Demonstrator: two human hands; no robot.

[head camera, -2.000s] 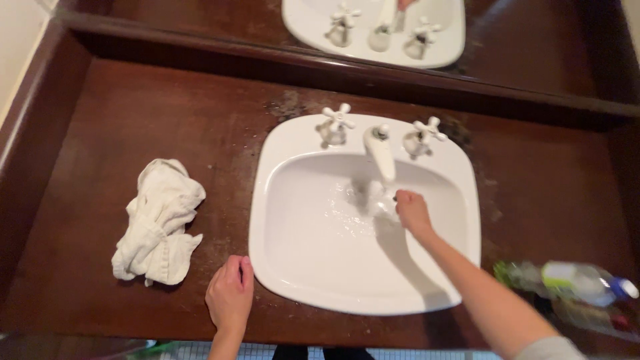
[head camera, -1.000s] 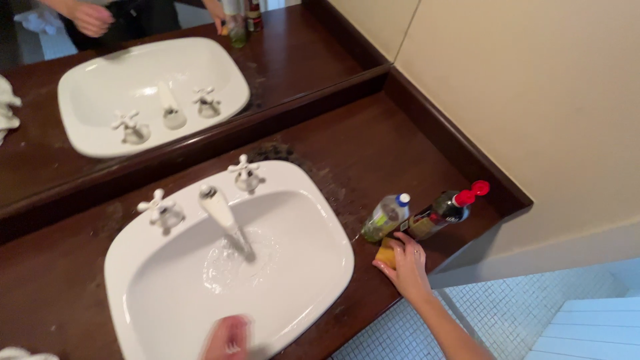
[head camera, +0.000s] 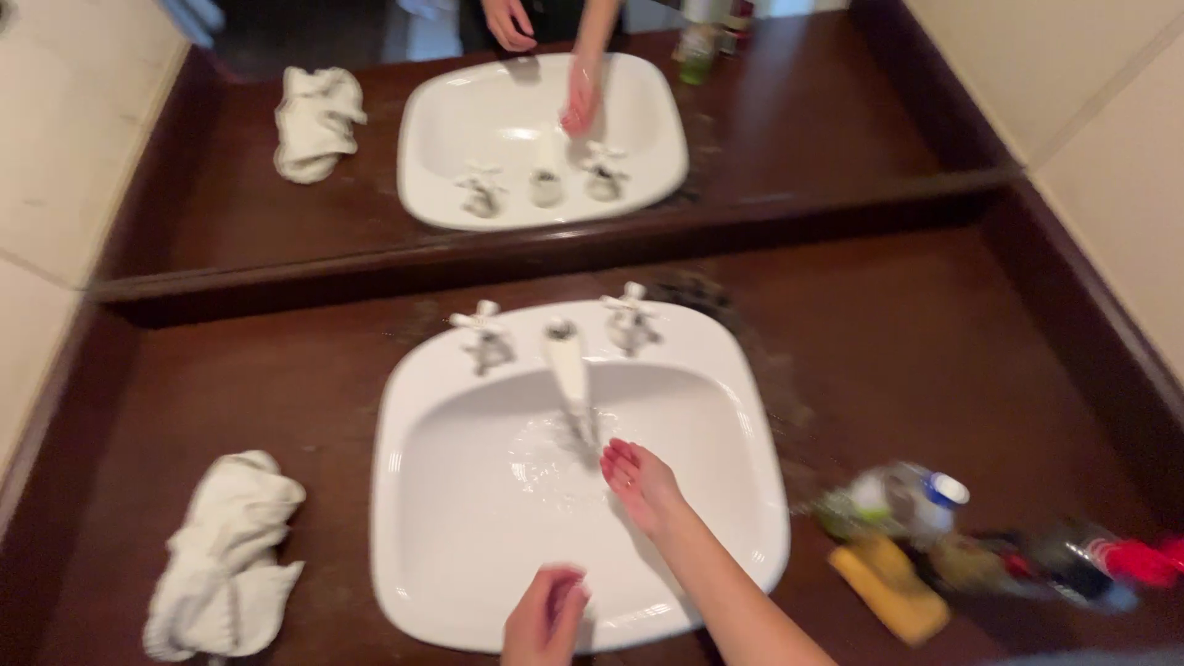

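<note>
A white washbasin (head camera: 555,573) is set in a dark brown counter. Water runs from its white spout (head camera: 566,365) between two cross-handle taps, the left one (head camera: 483,335) and the right one (head camera: 632,319). Beside the stream my right hand (head camera: 640,481) is held palm up over the bowl, with nothing in it. My left hand (head camera: 548,612), blurred, hovers over the basin's front part; its fingers are partly curled and no object shows in it. A yellow sponge (head camera: 890,587) lies on the counter right of the basin, against a clear bottle with a white and blue cap (head camera: 897,499).
A crumpled white cloth (head camera: 227,560) lies on the counter at the left. At the far right is a dark bottle with a red cap (head camera: 1133,560), blurred. A raised wooden ledge (head camera: 573,264) runs behind the basin, below a mirror reflecting basin, cloth and hands.
My right hand has let go of the yellow sponge beside the bottles and moved left to the running water. The view has swung back left from the right-hand corner.
</note>
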